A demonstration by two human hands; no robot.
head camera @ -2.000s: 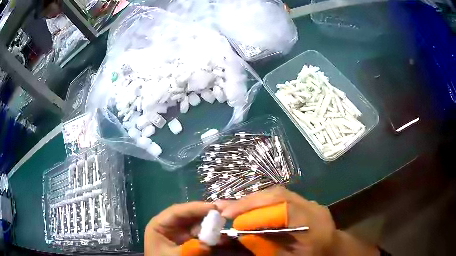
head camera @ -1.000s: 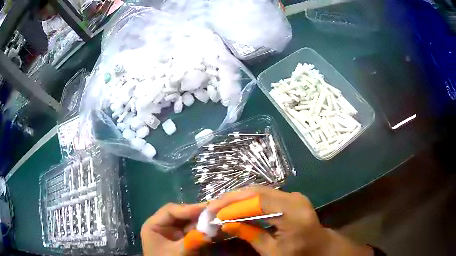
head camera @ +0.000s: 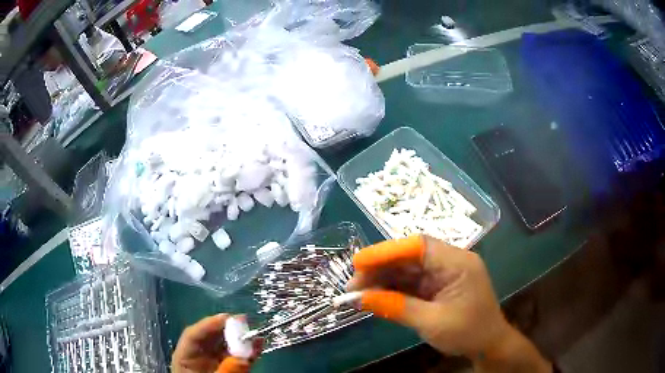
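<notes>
My left hand (head camera: 211,346), with an orange finger cot, holds a chunky white cap (head camera: 238,336) at the bottom. A thin metal rod (head camera: 288,317) sticks out of the cap, up and to the right. My right hand (head camera: 445,291), with orange cots on thumb and index finger, is at the rod's far end. A small white piece (head camera: 348,298) shows at its thumb tip, in line with the rod; the rest is hidden. The rod box (head camera: 355,232) lies behind the hands. The sleeve box (head camera: 490,211) is beyond my right hand.
A large clear bag (head camera: 120,218) of white caps stands behind the rod box. Clear blister trays (head camera: 62,320) with rows of pieces lie at left. A dark smartphone (head camera: 521,178), blue trays (head camera: 594,102) and an empty clear box (head camera: 459,76) are to the right and back.
The view has shifted right and up. My hands have moved apart; the left keeps the cap with the rod. My right hand is now at the rod's far end, where a white piece shows.
</notes>
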